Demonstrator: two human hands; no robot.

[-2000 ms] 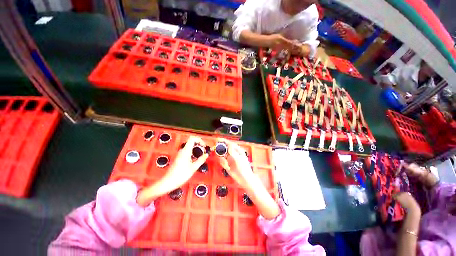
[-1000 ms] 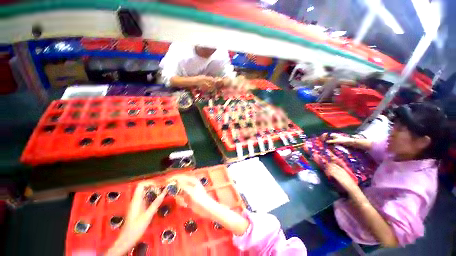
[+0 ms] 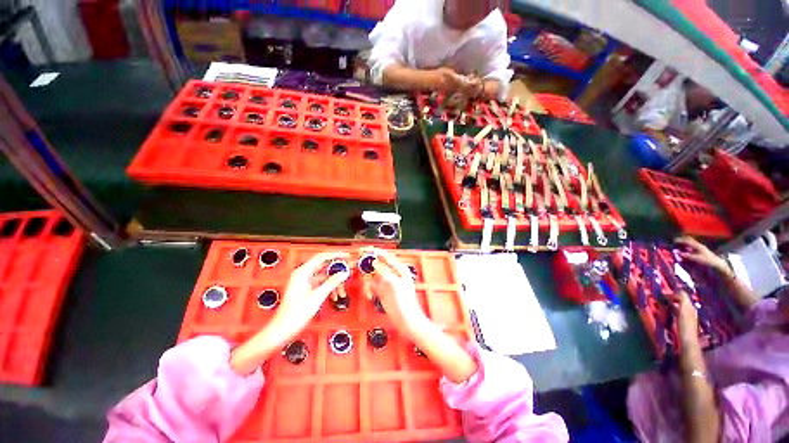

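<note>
The red compartment tray [image 3: 289,400] lies flat in front of me, with round watch heads in its upper compartments, such as a pale-rimmed one [image 3: 214,297] at the left. My left hand [image 3: 313,284] holds a dark round watch head [image 3: 336,268] in its fingertips over the tray's upper middle. My right hand [image 3: 388,282] holds another round watch head [image 3: 368,263] just beside it. The two heads are close, both facing up towards me. My hands and forearms partly hide watch heads beneath them. The lower compartments that show hold nothing.
A raised red tray [image 3: 268,177] of watch heads stands behind. A small round device [image 3: 387,230] sits at its stand's front edge. Strapped watches [image 3: 510,186] cover a tray at right. A paper sheet [image 3: 506,303] lies beside my tray. Co-workers sit opposite and at right.
The view swung right and back again. Both hands still hold a watch head each over the tray, now slightly tilted differently.
</note>
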